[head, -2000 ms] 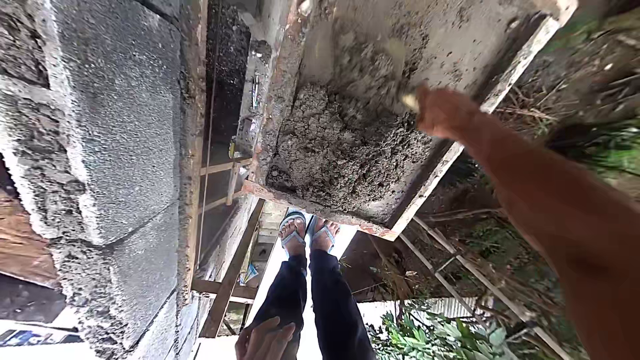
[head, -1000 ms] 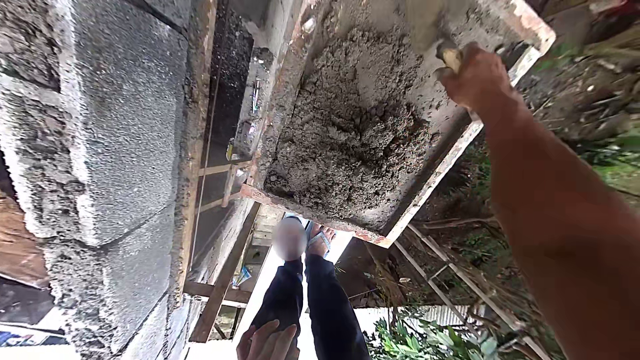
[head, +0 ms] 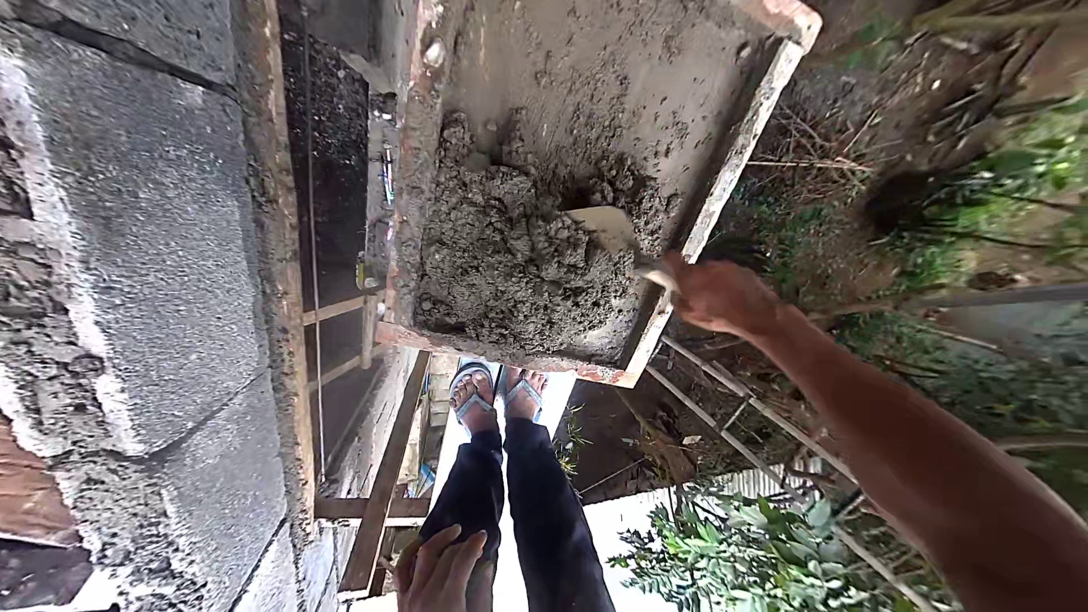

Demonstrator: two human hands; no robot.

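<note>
My right hand (head: 718,293) grips the handle of a trowel (head: 608,228) over the right side of a wooden mortar box (head: 731,174). The trowel's blade is at the edge of a heap of wet grey mortar (head: 518,255), its tip against the lumps. A thinner smear of mortar covers the far part of the box floor. My left hand (head: 442,574) rests near my left knee at the bottom of the view, fingers slightly bent and holding nothing visible.
A concrete block wall (head: 161,229) with rough mortar joints runs along the left. A taut string (head: 313,212) hangs beside a wooden strip. My sandalled feet (head: 476,395) stand just below the box. Bamboo poles (head: 748,408), brush and leafy plants lie on the right.
My right hand has brought the trowel from the far right part of the box back toward me, to the mortar heap. My left hand stays low in the view.
</note>
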